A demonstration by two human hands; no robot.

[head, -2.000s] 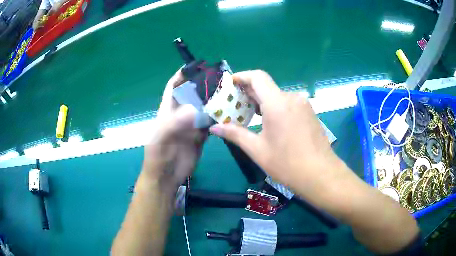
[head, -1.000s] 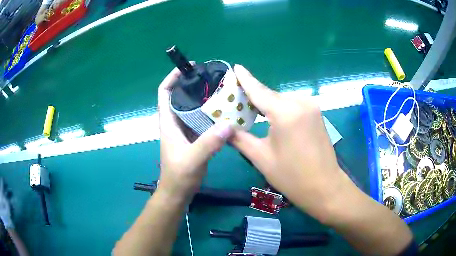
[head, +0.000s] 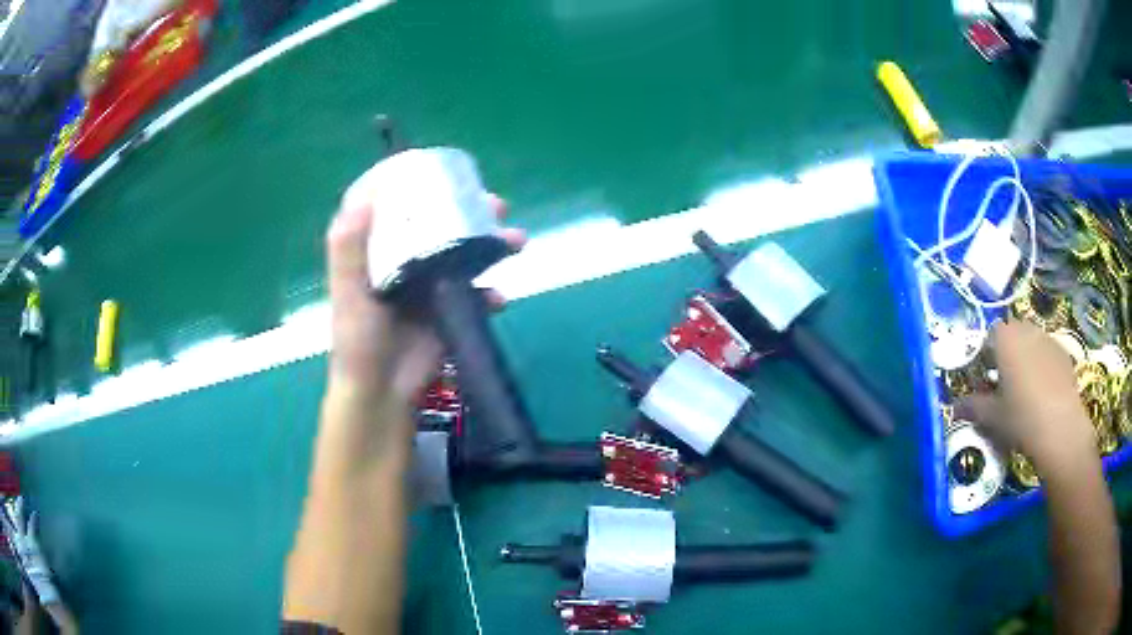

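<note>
A microphone body with a pale drum (head: 428, 208) is held above the belt. Its short upper stem points up and its black handle tube (head: 482, 366) slants down to the right. My left hand (head: 366, 316) grips the drum from the left and below, with fingertips showing on its right side. The gold-dotted panel does not show. My right hand (head: 1043, 391) is inside the blue parts bin (head: 912, 335), on the gold rings (head: 1111, 391) and pale rings (head: 972, 465). Its fingertips are blurred, so I cannot tell whether it holds a ring.
Several microphone units (head: 629, 555) with red circuit boards (head: 641, 463) lie on the green surface. A white cable with plug block (head: 993, 257) lies in the bin. Yellow tubes (head: 910, 104) lie on the belt. A gloved hand (head: 31, 552) shows at lower left, a red bin (head: 147, 87) at upper left.
My right hand has left the drum and moved right into the bin. My left hand has turned the unit, so the drum's smooth pale wall and underside now show.
</note>
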